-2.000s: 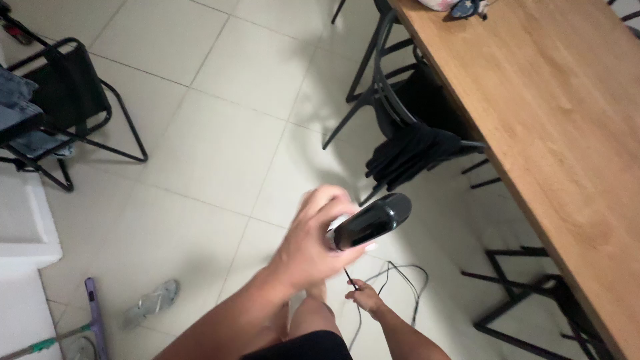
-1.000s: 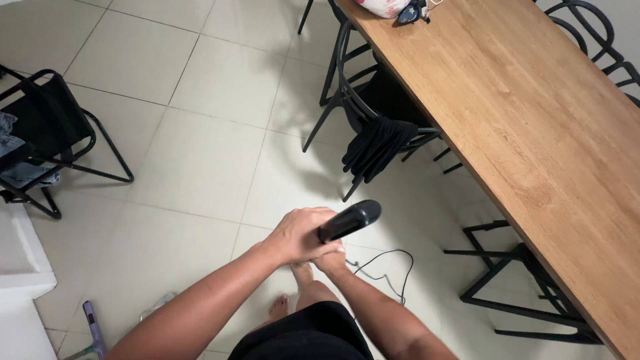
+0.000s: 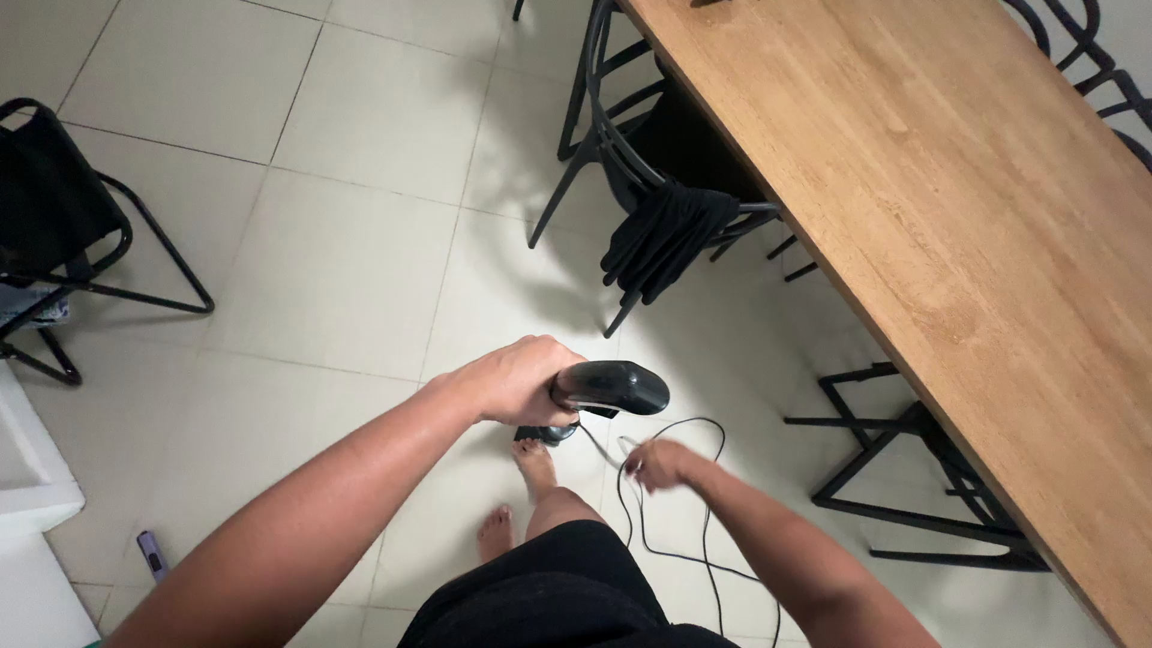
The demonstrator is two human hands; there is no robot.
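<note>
My left hand (image 3: 531, 382) is closed around the black handle (image 3: 616, 387) of a corded upright appliance, apparently a vacuum cleaner. Its lower part (image 3: 549, 434) shows near the floor beside my foot, mostly hidden by the hand. My right hand (image 3: 661, 463) is lower and to the right, slightly blurred, with curled fingers on a thin black cord (image 3: 711, 562). The cord runs from below the handle to the fingertips, and more of it lies in loose loops around and below this hand.
A wooden table (image 3: 900, 198) spans the right side. A black chair (image 3: 621, 144) with a black cloth (image 3: 670, 238) over it stands at its edge; another dark chair (image 3: 918, 486) is lower right. At left are a black folding chair (image 3: 58, 207) and a purple object (image 3: 152, 553) on the floor.
My right hand was beside my left hand at the handle one second ago and has moved away to the right. My left hand has stayed on the handle.
</note>
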